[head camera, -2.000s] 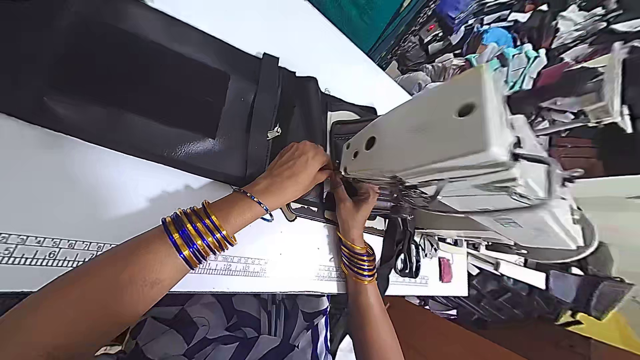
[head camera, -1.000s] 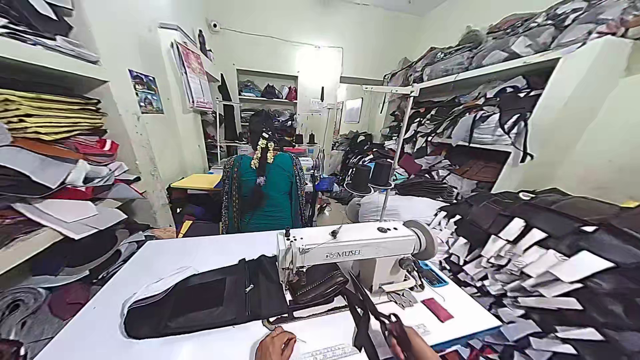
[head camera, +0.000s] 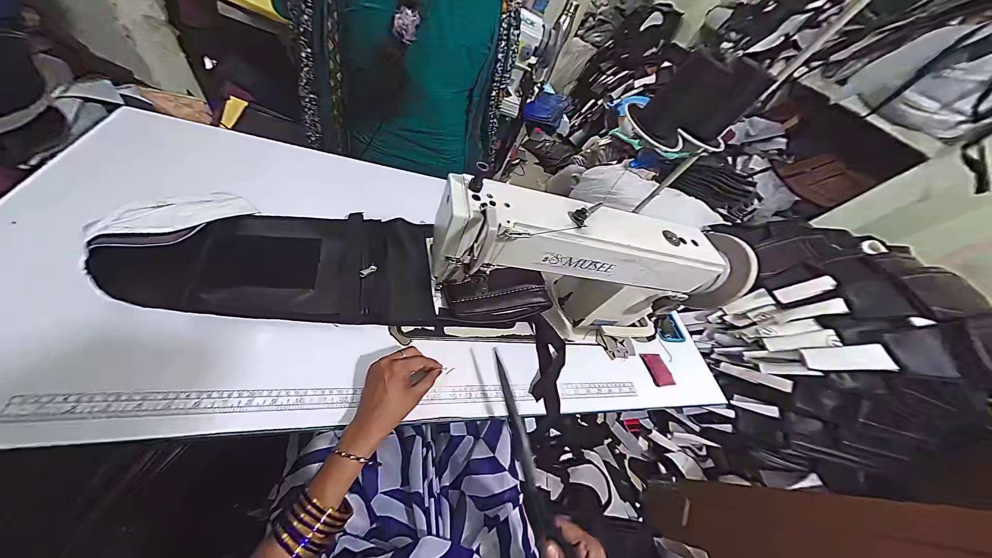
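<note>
The black bag panel (head camera: 263, 267) with a zipper lies flat on the white table, its right end under the needle area of the white sewing machine (head camera: 589, 240). A dark brown leather-like piece (head camera: 500, 296) sits beneath the machine arm. My left hand (head camera: 399, 387), fingers pinched together, is over the table in front of the machine; a small dark thing shows at its fingertips, too small to name. At the bottom edge, my right hand (head camera: 573, 540) is partly cut off and holds black scissors (head camera: 523, 449), blades pointing up. A black strap (head camera: 549, 364) hangs over the table's front edge.
A printed ruler scale (head camera: 194, 401) runs along the table front. A maroon scrap (head camera: 658, 370) and blue-handled snips (head camera: 669, 328) lie at the right. Thread cones (head camera: 697, 101) stand behind the machine. A co-worker in green (head camera: 422, 85) is beyond the table. Stacked dark pieces (head camera: 852, 349) fill the right side.
Both hands were at the needle area two seconds ago and are now away from it. The scissors are now in my right hand. The view has swung up and back down.
</note>
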